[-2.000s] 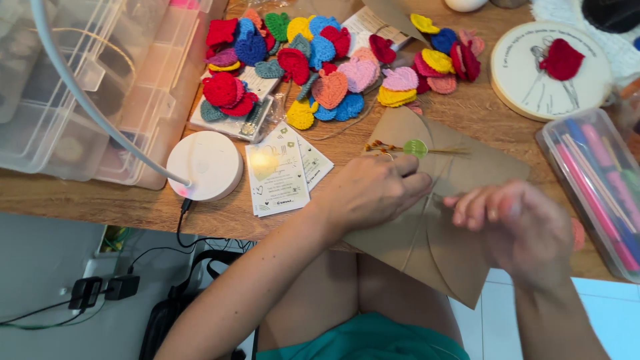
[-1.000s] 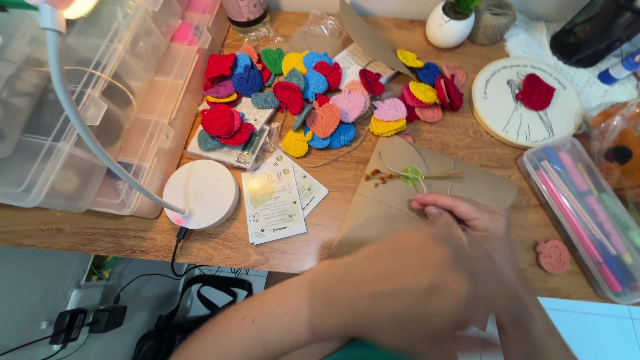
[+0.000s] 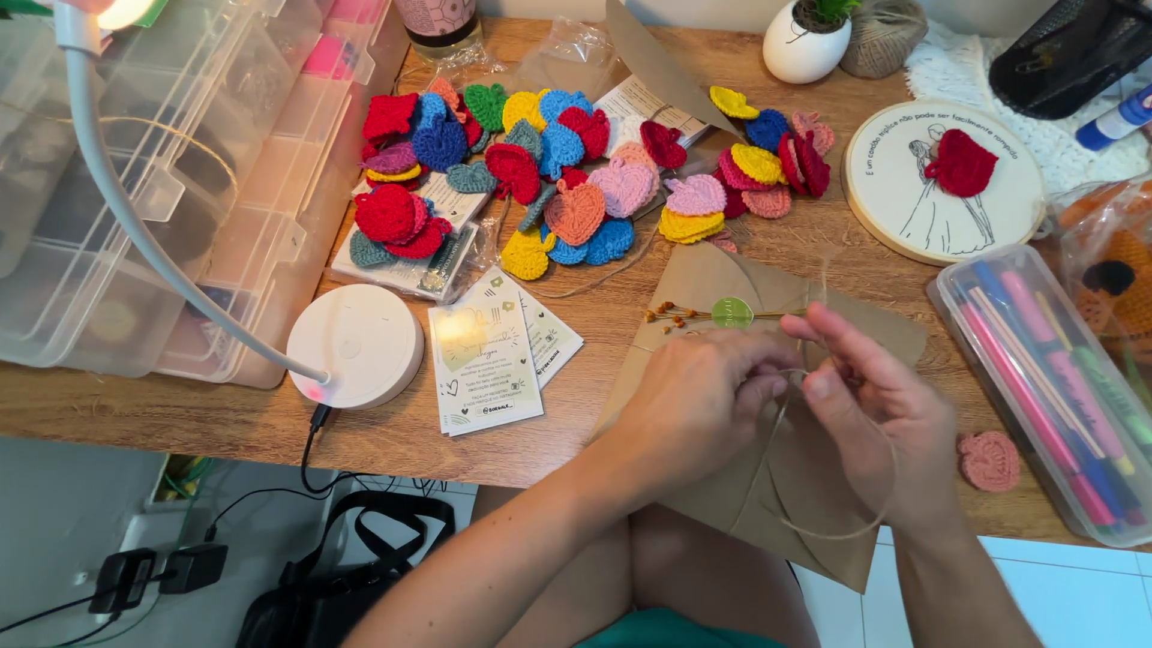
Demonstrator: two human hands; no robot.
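Observation:
A brown kraft paper envelope [image 3: 684, 288] lies tilted at the table's front edge, its lower corner over the edge. A round green sticker [image 3: 732, 313] and a sprig of small dried orange flowers [image 3: 670, 315] lie on its upper part. Thin twine [image 3: 841, 537] runs across the envelope and loops below my right hand. My left hand [image 3: 711, 405] pinches the twine near the sticker. Close beside it, my right hand [image 3: 868, 405] has its thumb and forefinger at the same twine, palm turned inward. The fingers hide the crossing of the strands.
Crocheted hearts [image 3: 576, 211] in many colours lie behind the envelope. Printed cards [image 3: 486, 360] and a white lamp base [image 3: 355, 346] stand left, beside clear organizer boxes [image 3: 243, 297]. Right are an embroidery hoop [image 3: 900, 207], a clear pen case [image 3: 1053, 387] and a pink crocheted heart [image 3: 988, 461].
My left hand, blurred and lower in front of the envelope one second ago, is now up by the twine. The right hand's fingers have opened out more beside it.

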